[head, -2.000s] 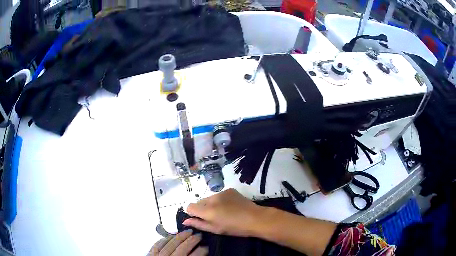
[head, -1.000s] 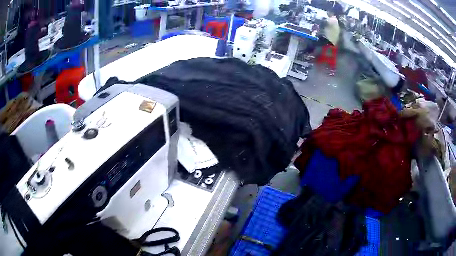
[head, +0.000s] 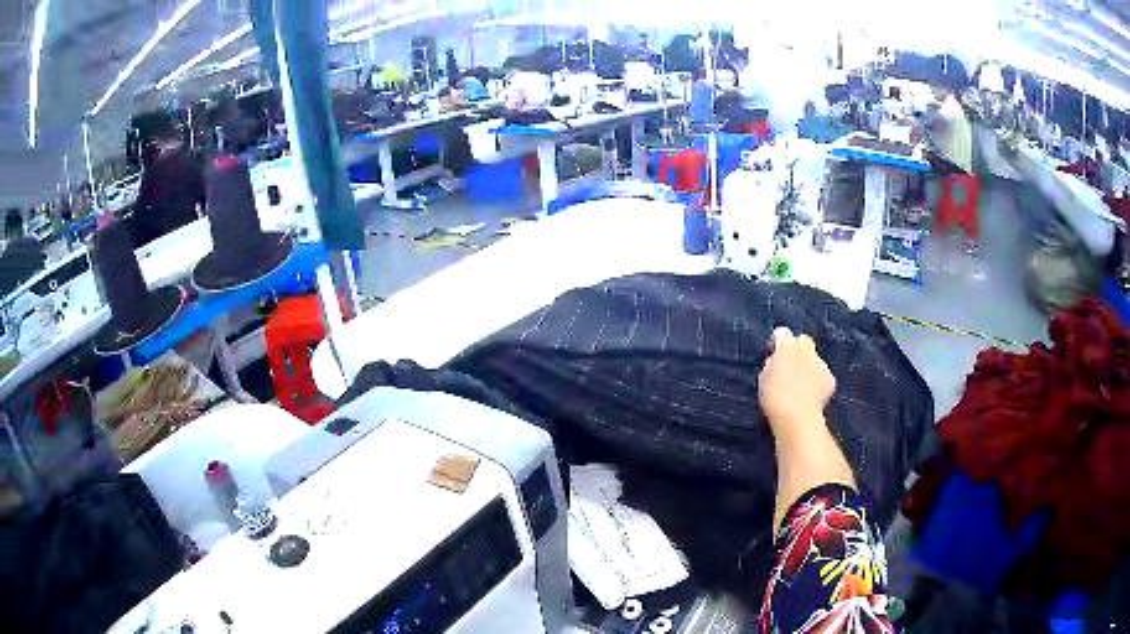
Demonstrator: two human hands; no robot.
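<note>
A large heap of black cloth with thin pale lines (head: 620,328) lies behind and right of the sewing machine. My right hand (head: 796,374) is on top of this cloth, fingers curled down against it; whether they pinch the cloth cannot be told. My right forearm comes from the bottom edge in a flowered sleeve. My left hand is out of the picture. The white sewing machine head (head: 409,495) is at the lower left, cut off by the bottom edge, so its needle area is hidden.
White papers (head: 620,545) lie between machine and cloth. Dark thread cones (head: 236,223) stand on the left. A small reddish spool (head: 221,483) is near the machine. Red cloth (head: 1029,434) is heaped at right beside blue cloth (head: 973,533). A person (head: 952,130) is far back, near a red stool (head: 959,204).
The view has swung up and right, away from the needle area. My hands were together on dark cloth by the needle, then out of view; now my right hand is on the cloth heap.
</note>
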